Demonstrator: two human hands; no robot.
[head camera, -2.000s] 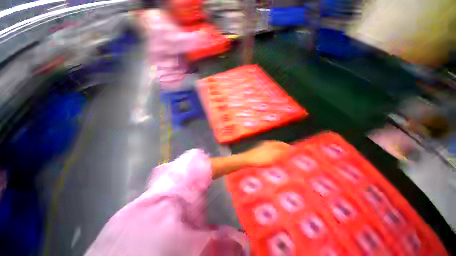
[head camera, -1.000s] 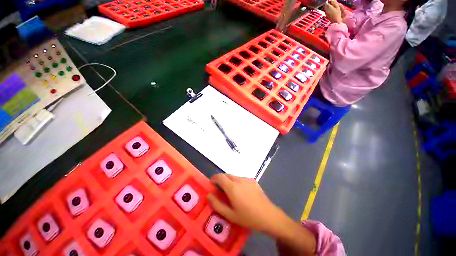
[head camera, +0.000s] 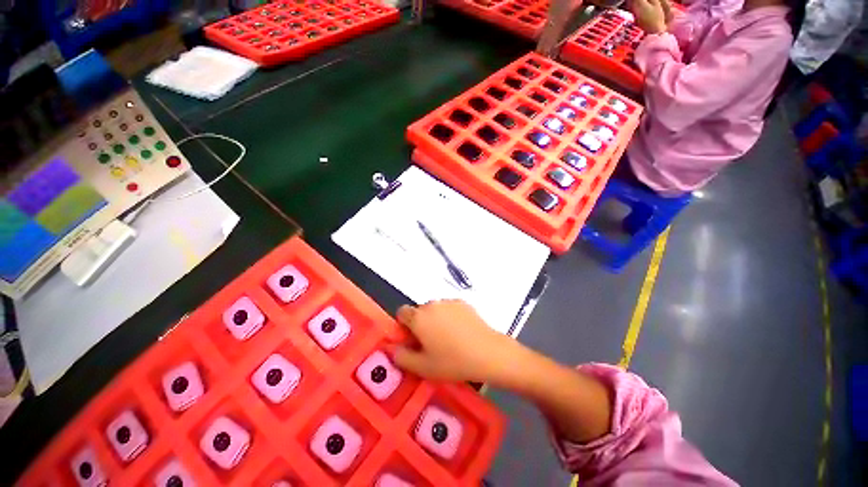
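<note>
The near red-orange foam tray (head camera: 357, 306) fills the lower left, with pink-backed watch units lying face down, black centres up, in its pockets. My right hand (head camera: 447, 340) comes from the lower right in a pink sleeve. Its bent fingers are at the tray's right edge, beside a watch unit (head camera: 379, 374). The fingertips are partly hidden, so I cannot tell whether they grip anything. My left hand is not in view. A white record sheet (head camera: 476, 240) lies beyond the tray under a metal clip, with a dark pen (head camera: 443, 254) on it.
Stacked foam trays (head camera: 519, 124) hold dark watch units beyond the sheet. At left are a cream tester (head camera: 119, 176), a white block (head camera: 98, 253) and white paper (head camera: 114, 304). A person in pink (head camera: 709, 105) sits at the upper right on a blue stool (head camera: 633, 224).
The view has swung back from the other side, where an arm reached over a tray. Since the second frame, my right hand has shifted slightly up along the tray's edge.
</note>
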